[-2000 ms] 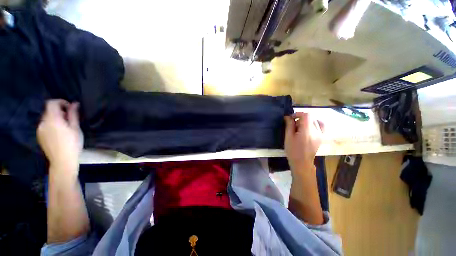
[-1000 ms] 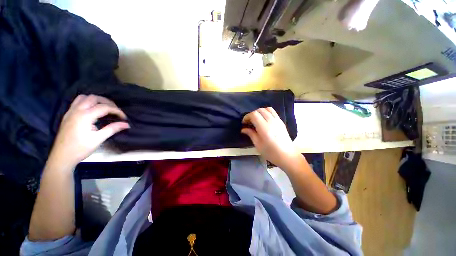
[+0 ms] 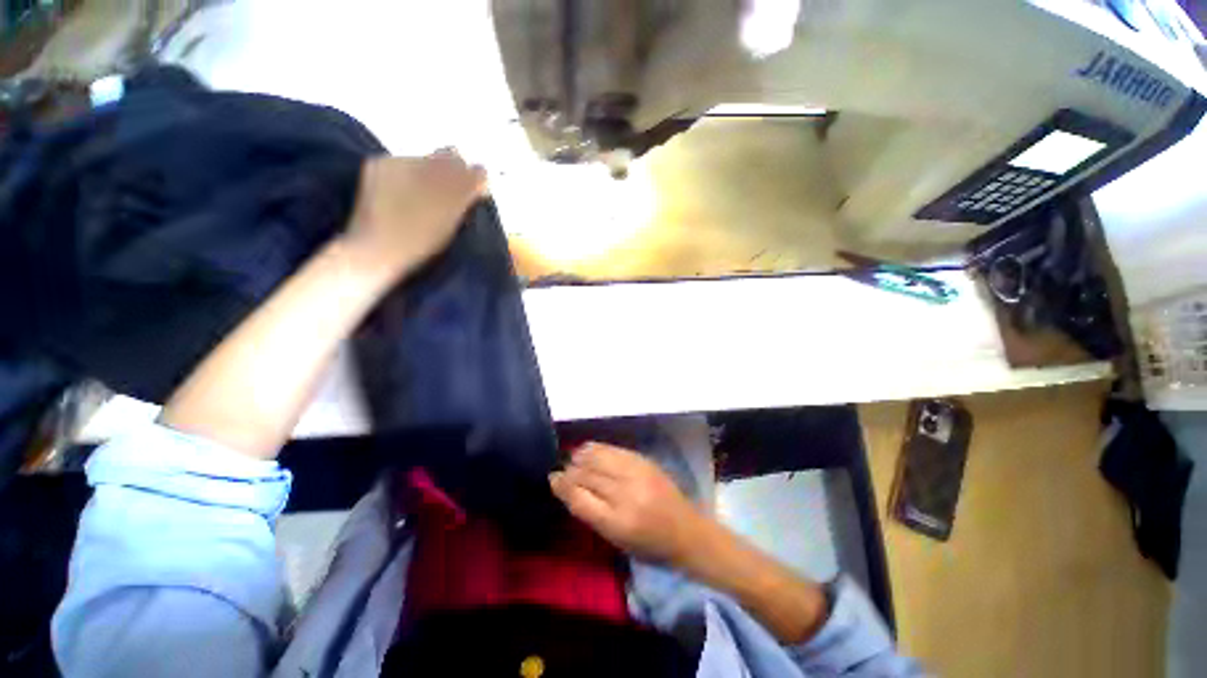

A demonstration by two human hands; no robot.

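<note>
A large black garment is bunched at the left on the white table. Its long tube runs down over the table's front edge toward my lap. My left hand grips the tube's upper part near the bundle; its fingers are slightly blurred. My right hand pinches the tube's lower end just below the table edge. The needle area of the sewing machine is beyond the tube, with no cloth under it.
The cream machine head with its lit keypad fills the upper right. Green-handled snips lie on the white table. Dark scissors lie in a brown tray at right. A phone rests on a wooden surface below.
The tube has swung from lying along the table to hanging over its front edge. My left hand has moved up and right, my right hand down and left. The camera view has shifted.
</note>
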